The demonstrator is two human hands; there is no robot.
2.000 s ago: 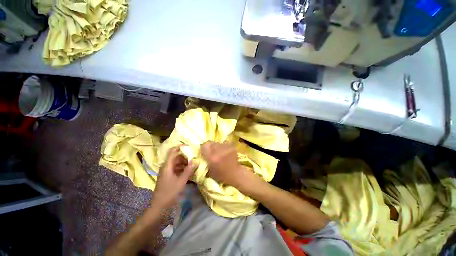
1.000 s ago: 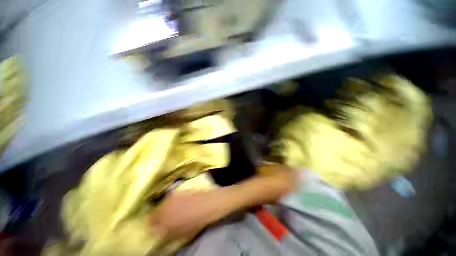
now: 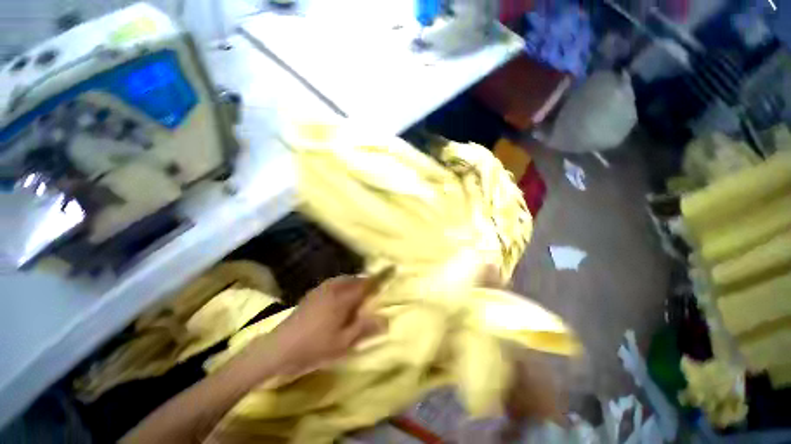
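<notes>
A large gathered bundle of yellow fabric (image 3: 390, 195) is held up over the table's front edge, blurred, with loose folds hanging below. My left hand (image 3: 334, 316) is at the lower left side of the bundle, its fingers closed at the cloth. My right hand (image 3: 491, 276) is mostly hidden by the fabric; a small blurred patch of skin shows at the gathered middle, and the blurred forearm is at lower right. More yellow pieces (image 3: 230, 312) hang below the table edge at left.
The overlock machine (image 3: 113, 121) with a lit blue screen stands on the white table (image 3: 251, 186) at left. Another machine (image 3: 460, 26) is at the top. Stacked yellow fabric (image 3: 750, 260) is at far right. White scraps (image 3: 567, 257) lie on the floor, with a pale sack-like object (image 3: 594, 113) behind.
The view has swung to the right. The yellow bundle from the right side is now lifted in front of me. My left hand has come into view at the cloth.
</notes>
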